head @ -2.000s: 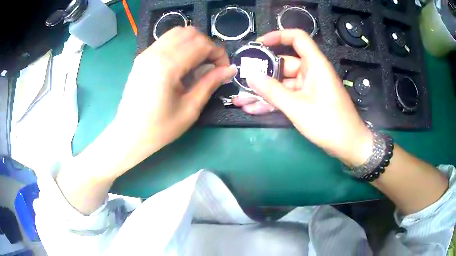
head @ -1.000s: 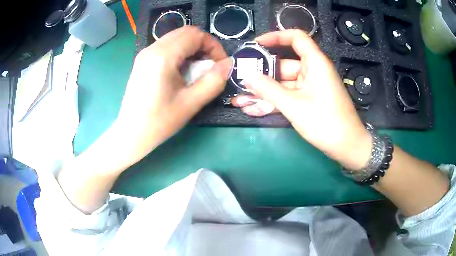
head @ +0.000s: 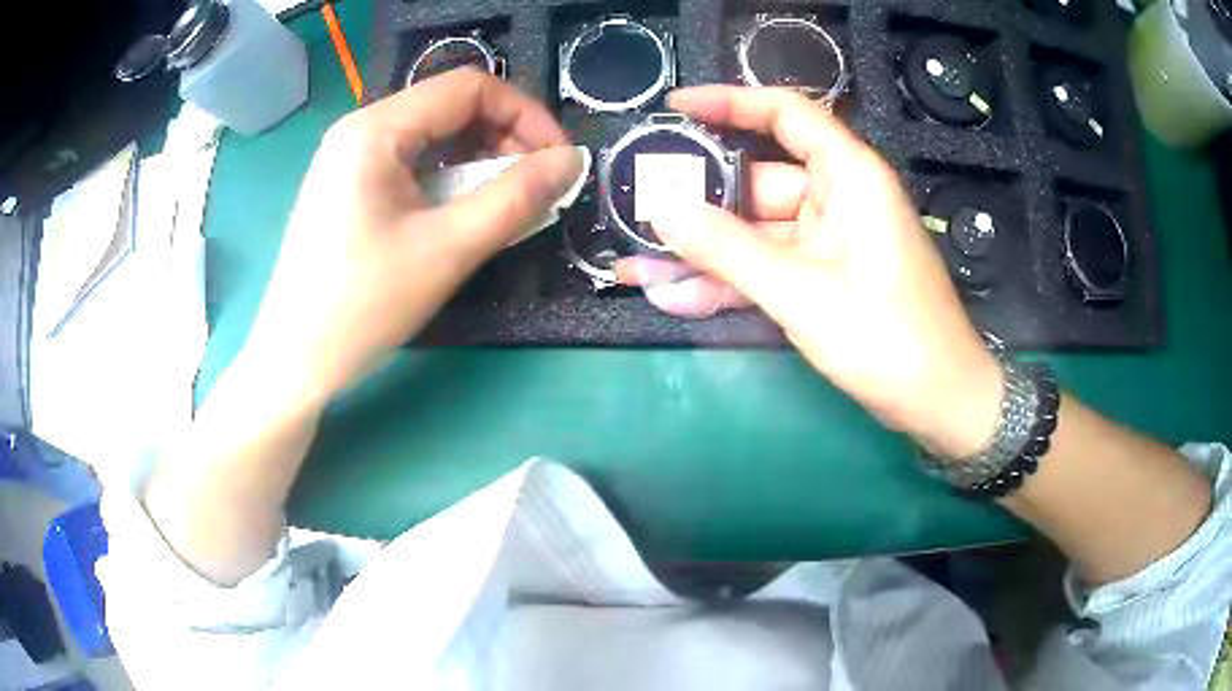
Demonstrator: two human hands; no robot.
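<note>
My right hand (head: 824,257) holds a round watch case (head: 626,200) with a silver rim and dark face, tilted up above the foam tray. A white square label (head: 672,186) lies on its face, and my right thumb rests at the label's lower edge. My left hand (head: 405,216) is just left of the case, apart from it, and pinches a white wiping cloth (head: 554,189) between thumb and fingers. Another silver-rimmed watch case (head: 595,266) shows partly in the tray below, mostly hidden by the held case and my hand.
The black foam tray (head: 865,317) holds several silver-rimmed cases and black round parts (head: 967,230). A solvent bottle (head: 246,68) and an orange stick (head: 342,51) are upper left. Papers (head: 101,257) lie left, a blue bin (head: 77,567) lower left, a yellow-green tub (head: 1182,74) upper right.
My left hand has moved left, away from the watch case, and more of the cloth shows. The held case has shifted slightly left and its label is less covered.
</note>
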